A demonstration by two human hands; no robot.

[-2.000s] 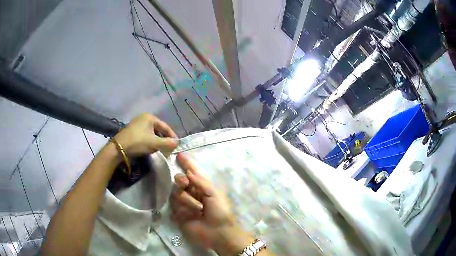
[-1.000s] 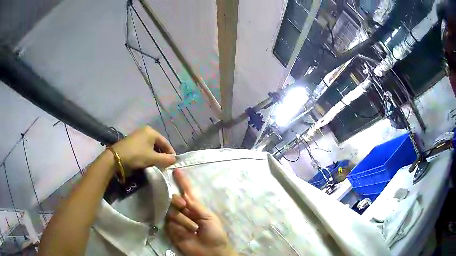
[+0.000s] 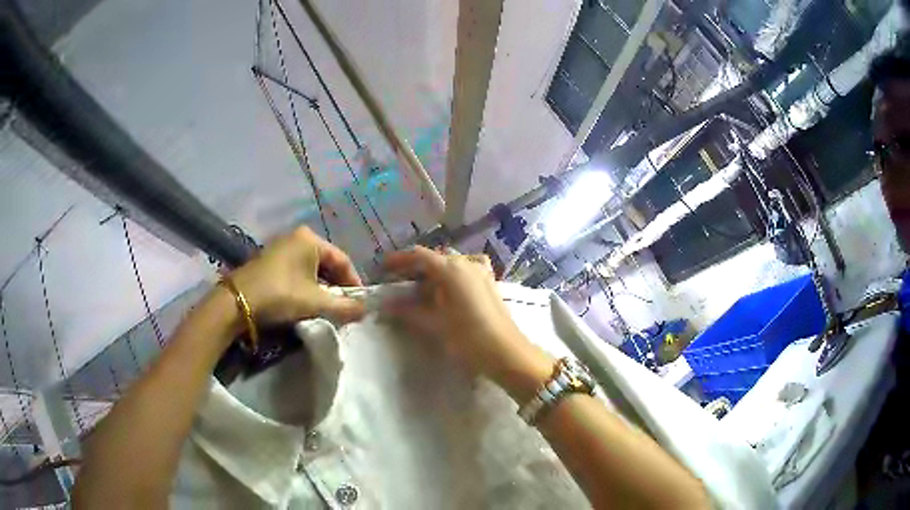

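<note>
The off-white shirt-jacket [image 3: 439,398] hangs in front of me, its collar [image 3: 244,448] at lower left and its shoulder line running to the right. A dark neck label [image 3: 264,359] shows inside the collar, with a dark button [image 3: 346,494] below. My left hand [image 3: 299,279], with a gold bracelet, pinches the shoulder seam beside the collar. My right hand [image 3: 444,299], with a metal watch, is at the top of the shoulder seam just right of it; its fingers are blurred, so its grip is unclear. The hanger is hidden.
A thick dark rail [image 3: 130,169] crosses the upper left. At right are a blue crate [image 3: 763,334], a steam iron [image 3: 831,351] and a white pressing table [image 3: 848,398] with pale cloth. A person [image 3: 891,149] is partly in view at the right edge. A bright lamp [image 3: 579,207] hangs behind.
My right hand has risen from below the shoulder seam beside the collar to its top edge. My left hand keeps its pinch. The person has come into view at the right edge.
</note>
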